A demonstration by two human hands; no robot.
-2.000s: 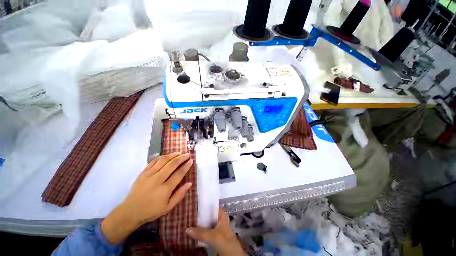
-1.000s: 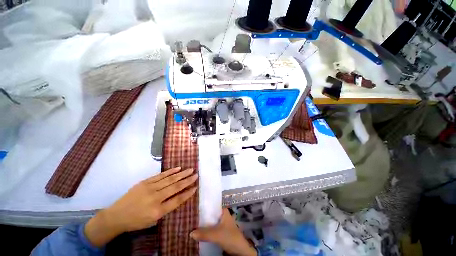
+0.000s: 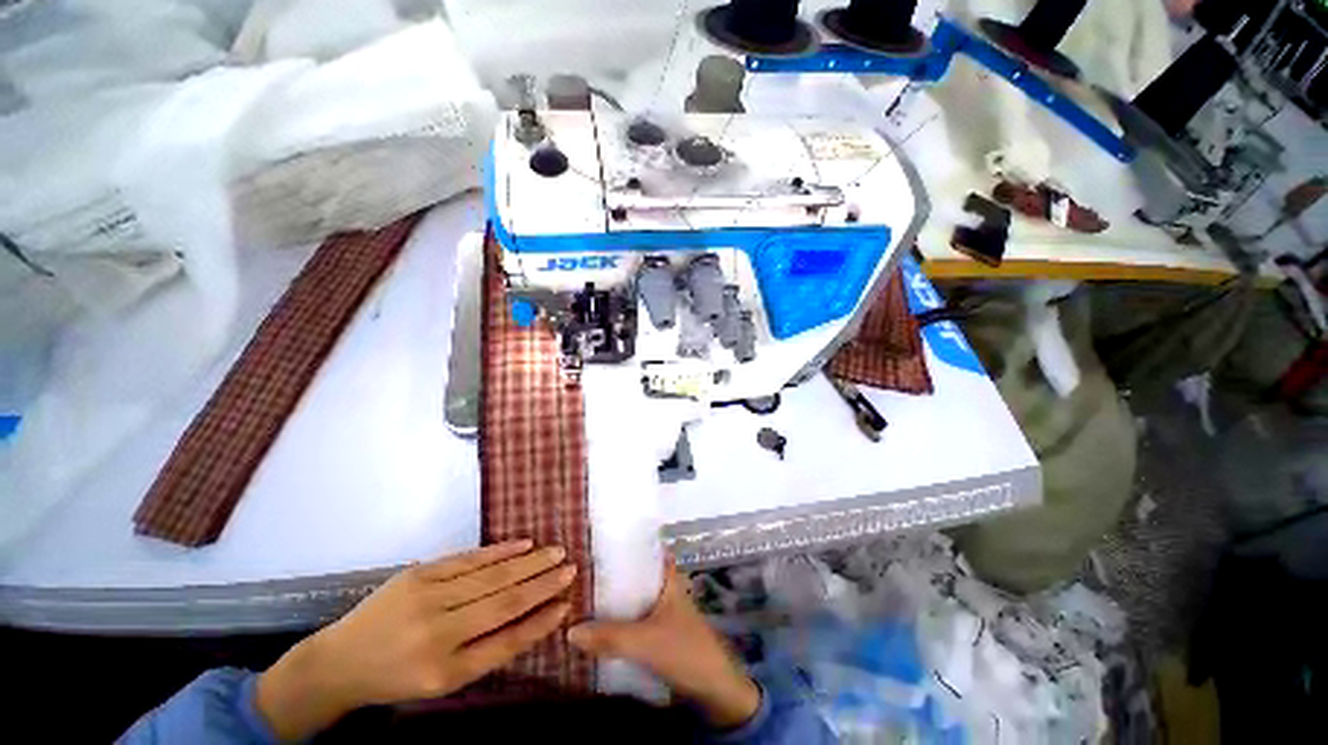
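Observation:
A reddish-brown checked strip [image 3: 536,451] runs from under the presser foot area [image 3: 594,342] of the white overlock machine [image 3: 685,189] toward me. A white wadding strip [image 3: 623,502] lies along its right edge. My left hand [image 3: 444,619] lies flat on the checked strip near the table's front edge, fingers extended and close together. My right hand [image 3: 663,640] holds the wadding strip at the table edge, thumb on top near the checked strip's edge; its other fingers are partly hidden under the wadding.
Another checked strip [image 3: 277,386] lies diagonally at left. White wadding stock [image 3: 321,146] is behind it. Snips [image 3: 859,412] and a small checked piece [image 3: 886,338] lie right of the machine. Thread cones [image 3: 874,18] stand behind. Offcuts [image 3: 932,640] heap on the floor.
Both hands have moved toward me relative to the machine, now at the table's front edge. More checked strip shows between the hands and the needle area. The view has shifted slightly.

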